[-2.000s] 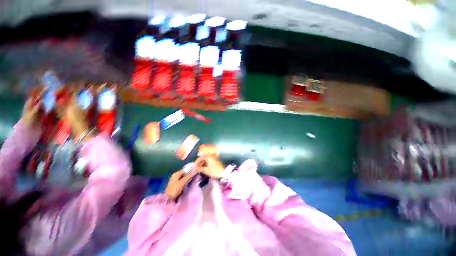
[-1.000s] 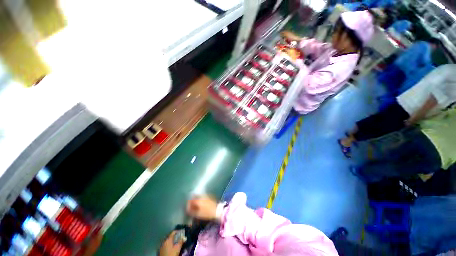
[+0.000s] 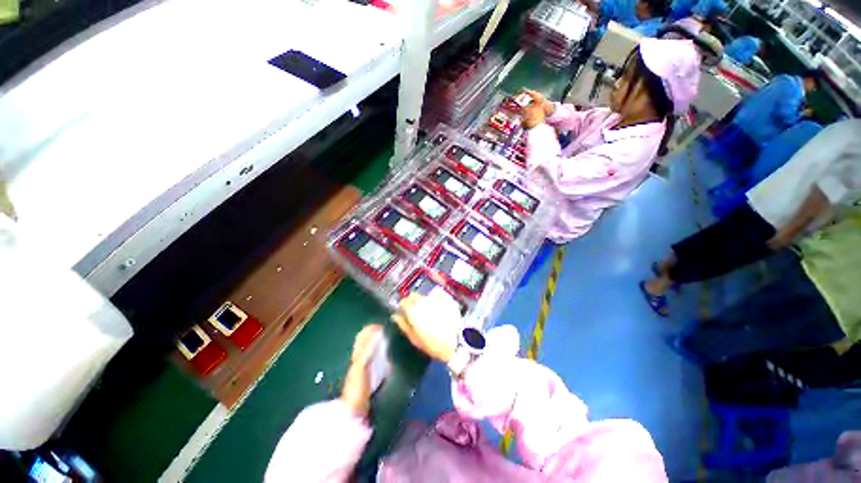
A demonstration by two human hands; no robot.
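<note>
A clear blister tray [image 3: 507, 300] on top of a stack stands at the bench end. Its two rows of pockets hold red-edged phones [image 3: 400, 227] with dark faces and pale windows. My right hand [image 3: 427, 324], with a watch at its wrist, is at the tray's near corner, over the nearest phone; whether its fingers grip the phone is unclear. My left hand [image 3: 362, 363] is over the green bench, short of the tray, upright and blurred. A pale grey blur lies along its palm side; I cannot tell if it is a held piece.
Two small red phones with pale frames [image 3: 236, 324] lie on the brown board [image 3: 283, 247]. A long white shelf [image 3: 217, 104] with a post [image 3: 412, 85] runs above. A person in a pink smock [image 3: 604, 151] handles phones beyond the tray. People stand on the blue floor [image 3: 614, 349] at right.
My view has turned right to the tray stack. My right hand has moved from low over the bench to the tray's near corner. My left hand has risen into fuller view.
</note>
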